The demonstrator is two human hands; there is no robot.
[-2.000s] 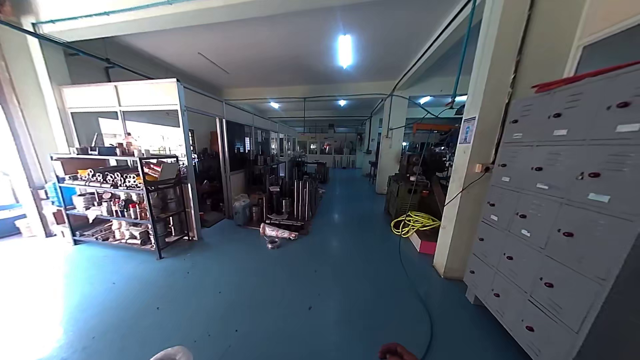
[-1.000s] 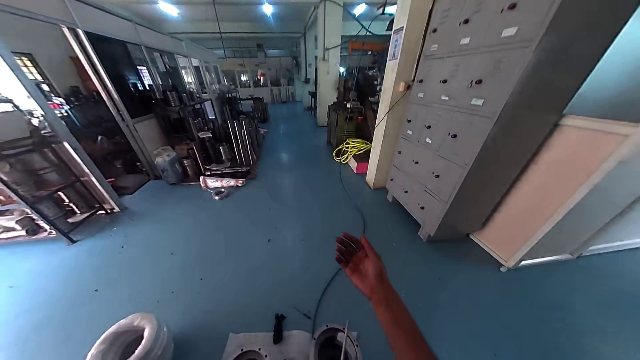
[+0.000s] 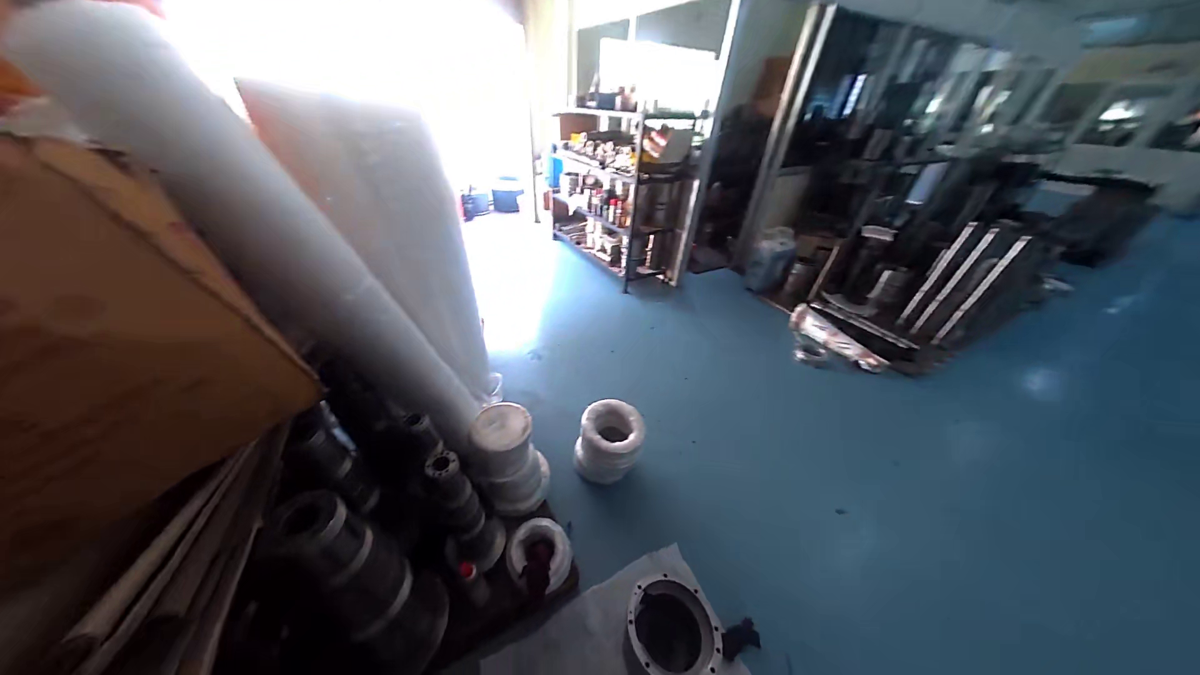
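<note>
Neither my left hand nor my right hand shows in the head view now. Low in the view, a metal flanged ring [image 3: 670, 626] with bolt holes lies on a white sheet [image 3: 586, 614] on the floor, a dark cloth [image 3: 741, 638] at its right side. Farther off, a ring-shaped bundle in white wrap [image 3: 609, 441] stands on the blue floor. Left of it is a white wrapped cylinder [image 3: 504, 450]. A smaller wrapped ring [image 3: 540, 559] with a dark red thing in its opening sits by several dark stepped metal cylinders [image 3: 352, 553].
A cardboard box [image 3: 122, 347] and a long pale roll [image 3: 281, 216] fill the left side. A shelf rack [image 3: 630, 202] with small items stands by the bright doorway. Metal bars [image 3: 966, 281] and a wrapped roll [image 3: 836, 339] lie farther right on the floor.
The view has swung left and down. A hand, raised with its fingers spread over the floor one second ago, has left the view. The cardboard box and dark cylinders have come into sight.
</note>
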